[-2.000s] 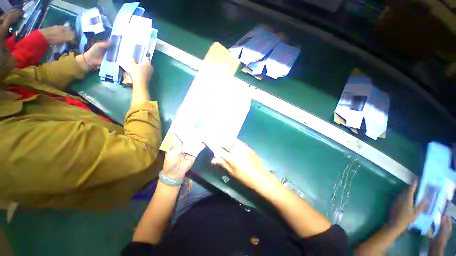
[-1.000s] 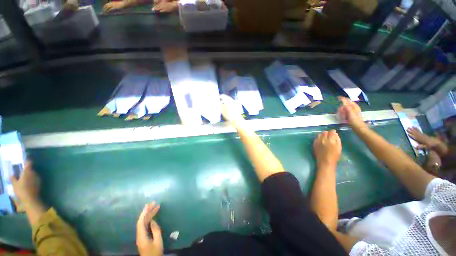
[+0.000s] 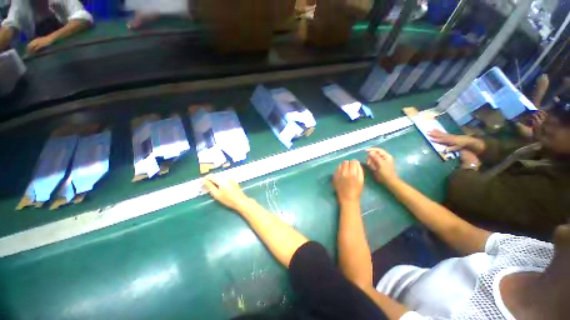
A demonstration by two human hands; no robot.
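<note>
My right hand [image 3: 226, 191], at the end of a black sleeve, is over the white conveyor rail [image 3: 150, 199], fingers loosely bent and nothing seen in it. Just beyond it a white and light-blue folding carton [image 3: 220, 136] lies partly flattened on the dark green belt, brown flaps showing. Another such carton [image 3: 160, 144] lies to its left, and a pair of long carton pieces [image 3: 90, 164] lies at the far left. My left hand is not in view.
More cartons [image 3: 284, 114] lie on the belt to the right. Beside me a person in a white mesh top holds both hands [image 3: 349, 180] over the green worktop [image 3: 125, 269]. Further right, a person presses a flat carton [image 3: 431, 132]. Several upright boxes [image 3: 382, 80] stand beyond.
The carton held in both hands two seconds ago was laid on the belt and let go. My right hand has drawn back to the rail. My left hand has left the picture, and the view has swung right.
</note>
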